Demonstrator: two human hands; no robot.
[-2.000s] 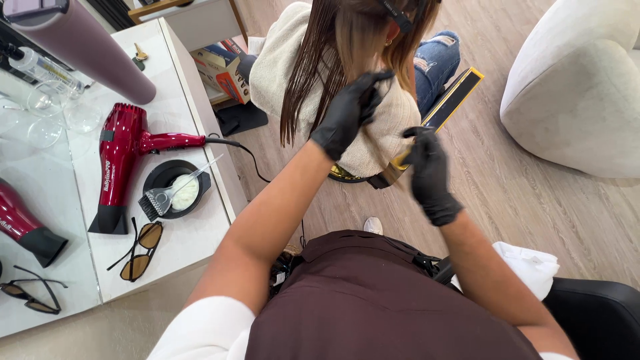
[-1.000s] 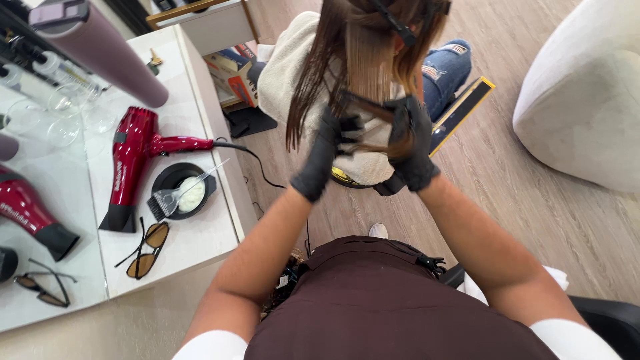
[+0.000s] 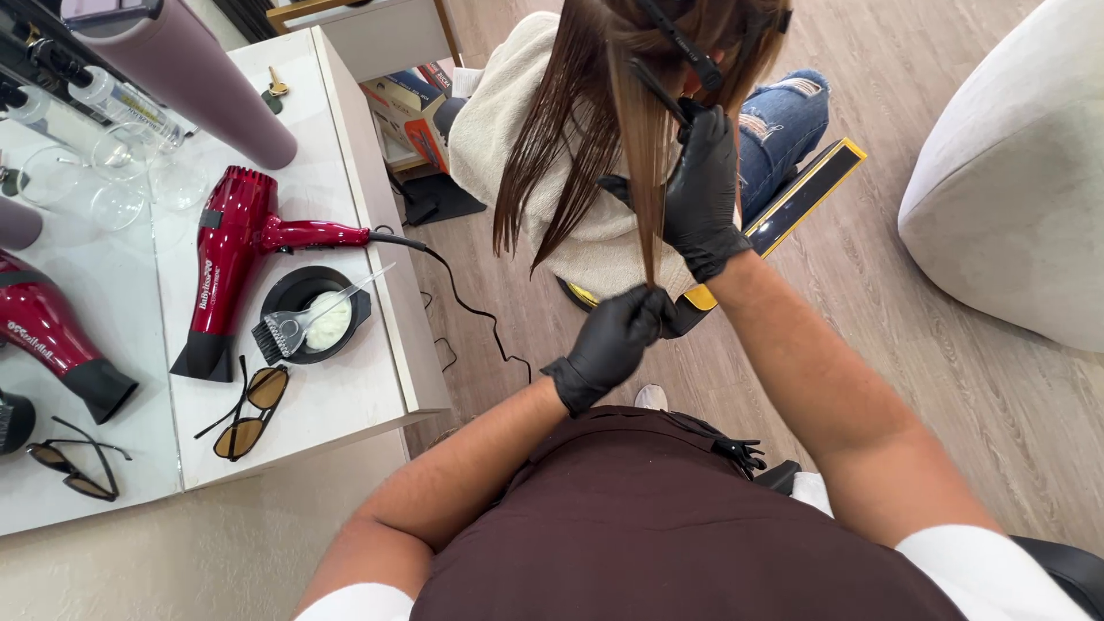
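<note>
My left hand [image 3: 611, 345], in a black glove, is closed on the lower ends of a light brown strand of hair [image 3: 638, 172] and pulls it straight down. Higher up, my right hand [image 3: 705, 185], also gloved in black, is beside the strand with a dark, slim tool [image 3: 657, 89], perhaps a comb or clip, at its fingers. The hair belongs to a seated person with a cream towel or cape [image 3: 509, 129] over the back. A black sectioning clip [image 3: 680, 43] is fixed in the hair above my right hand. Darker, damp-looking strands [image 3: 561, 147] hang at the left.
On the white counter [image 3: 345, 405] lie a red hair dryer [image 3: 228, 250], sunglasses [image 3: 251, 412] and a black bowl [image 3: 297, 289] with white cream and a tint brush [image 3: 289, 332]. A mauve tumbler [image 3: 207, 86] stands behind. The dryer's cord [image 3: 466, 302] hangs down. A light upholstered chair [image 3: 1009, 172] is at right.
My left hand has moved from beside the hair to the strand's lower ends. My right hand has moved up along the hair, and the strand now hangs straight.
</note>
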